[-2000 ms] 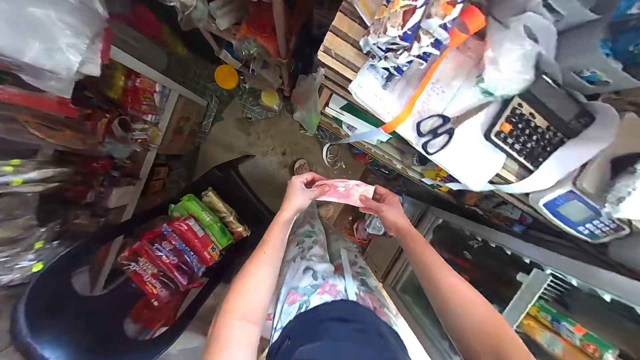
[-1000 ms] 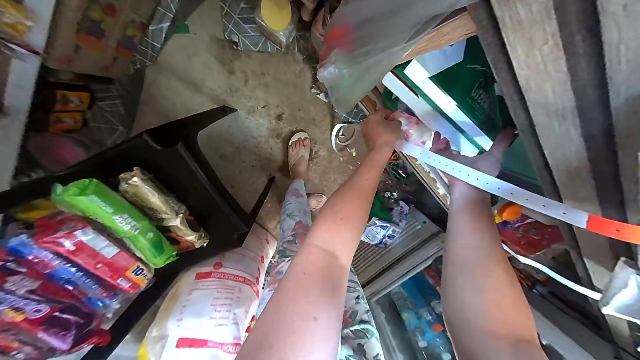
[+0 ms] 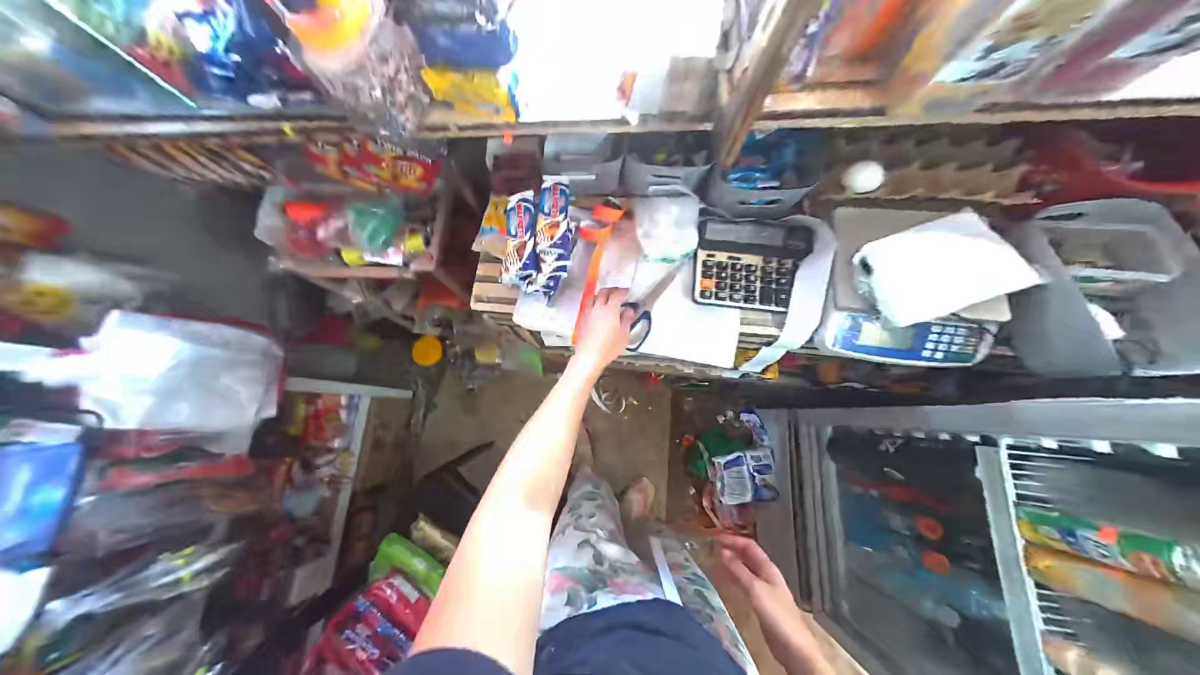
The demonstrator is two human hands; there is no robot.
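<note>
My left hand (image 3: 603, 326) reaches onto the wooden counter, its fingers on or beside an orange strap (image 3: 592, 267). Whether it grips the strap is not clear. Just right of those fingers lie dark-handled scissors (image 3: 639, 328), partly over white paper (image 3: 694, 328). Blue-and-white snack packets (image 3: 537, 234) lie to the upper left of the hand, and a desk calculator (image 3: 747, 267) is to the right. My right hand (image 3: 757, 572) hangs low beside my floral-clad leg, fingers somewhat apart, with nothing seen in it.
A digital scale (image 3: 909, 333) with white sheets on it stands right on the counter. Below it is a glass-front cooler (image 3: 919, 525) with bottles. Bagged goods (image 3: 178, 366) crowd the left side, and red snack packs (image 3: 375, 619) lie at the lower left. A shelf edge (image 3: 609, 127) crosses above.
The view has swung from the floor to the counter. Earlier both hands held a pinkish paper piece; now they are apart, the left at the counter, the right low, and the paper is not seen.
</note>
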